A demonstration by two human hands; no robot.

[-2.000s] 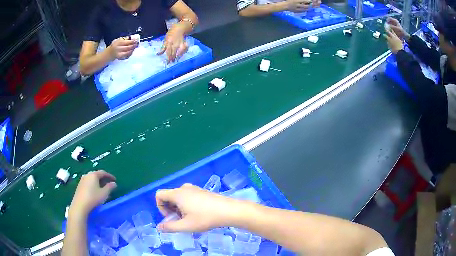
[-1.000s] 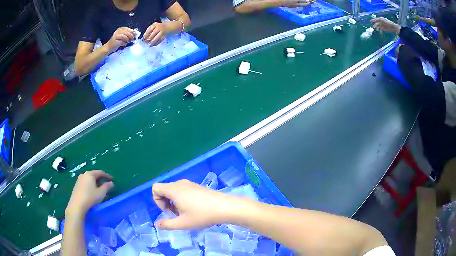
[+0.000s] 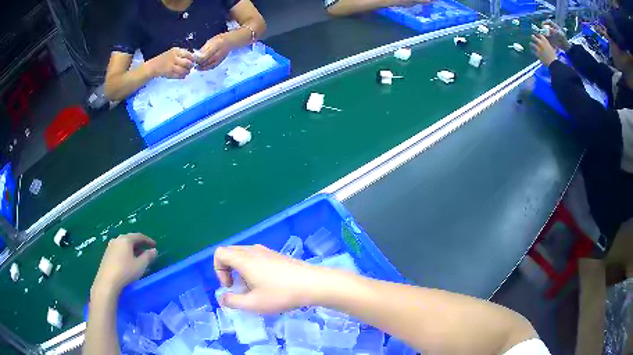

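A blue bin full of clear shells lies in front of me. My right hand is over the bin, thumb and forefinger bent around what looks like a clear shell, partly hidden by the fingers. My left hand is at the bin's far left edge, over the belt side, with thumb and fingers apart and nothing visible in it. White block units with black ends and thin leads lie scattered on the green belt.
The belt's silvery side rail runs behind the bin. A dark grey worktop is to the right. Across the belt a person works over a blue bin. Another person is at the right, near a red stool.
The units on the belt have moved left and towards me. My hands have barely moved. The hands of the person across the belt have come together around something small.
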